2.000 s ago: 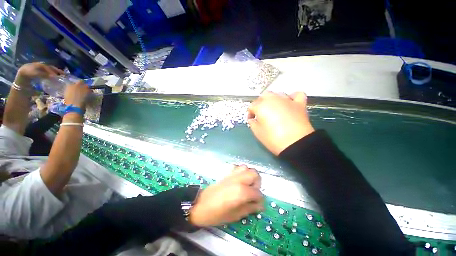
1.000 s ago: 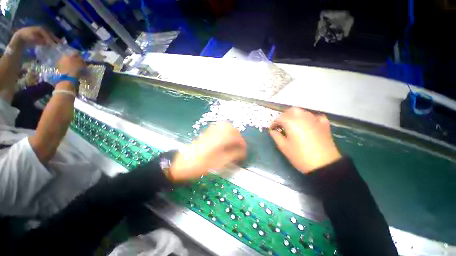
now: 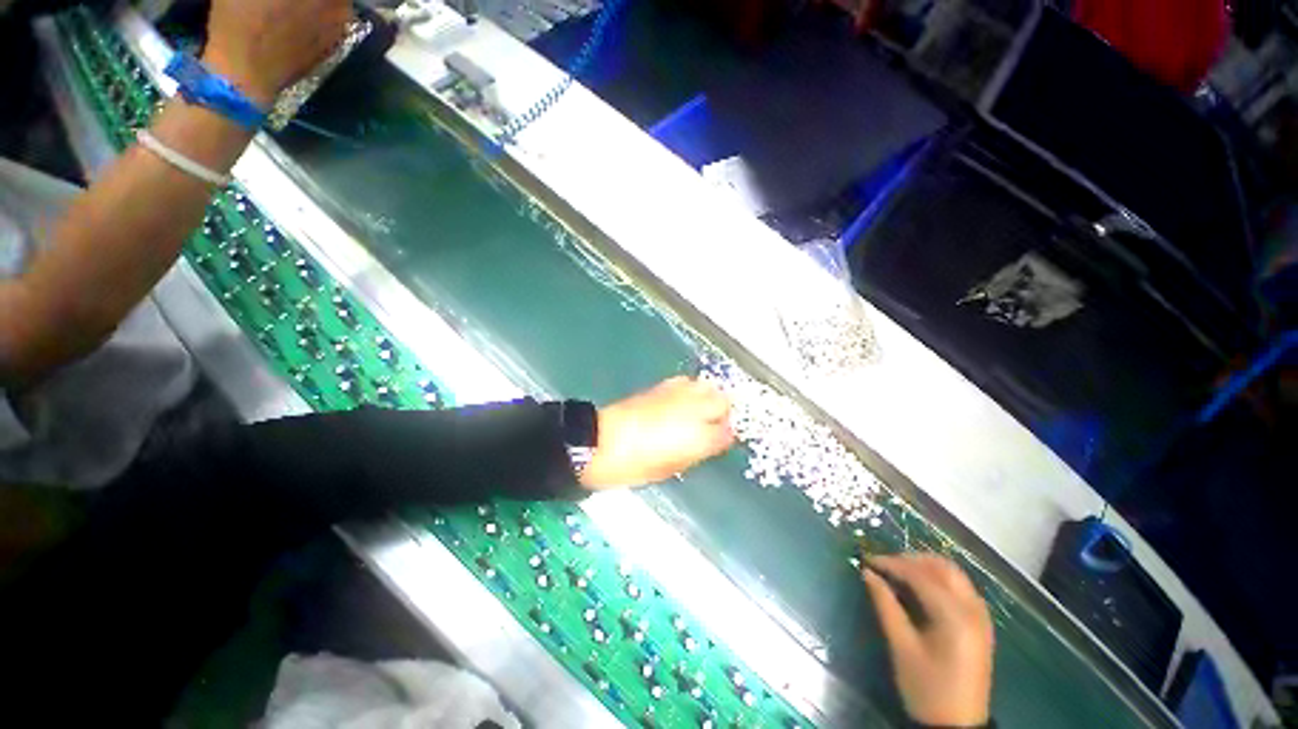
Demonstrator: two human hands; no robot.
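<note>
White components (image 3: pixel 814 459) lie in a loose pile on the dark green belt (image 3: pixel 570 321), by its far edge. My left hand (image 3: pixel 662 434) is at the left end of the pile, fingers bent over it; what its fingertips hold is hidden. My right hand (image 3: pixel 932 627) is over the belt just below the pile's right end, thumb and forefinger brought near each other, with a tiny dark thing perhaps at the tips. The green circuit boards (image 3: pixel 570 591) with small black and silver-white parts run along the near side.
Pale metal rails (image 3: pixel 427 584) edge the boards. A clear bag of components (image 3: pixel 833 335) lies on the white ledge (image 3: pixel 683 214). A black tray with a blue ring (image 3: pixel 1103 548) is at the ledge's right. Another person's arm (image 3: pixel 135 242) with a blue wristband reaches in at upper left.
The view has turned and tilted. My left hand has moved from the boards to the component pile. My right hand has left the pile and is now below its right end.
</note>
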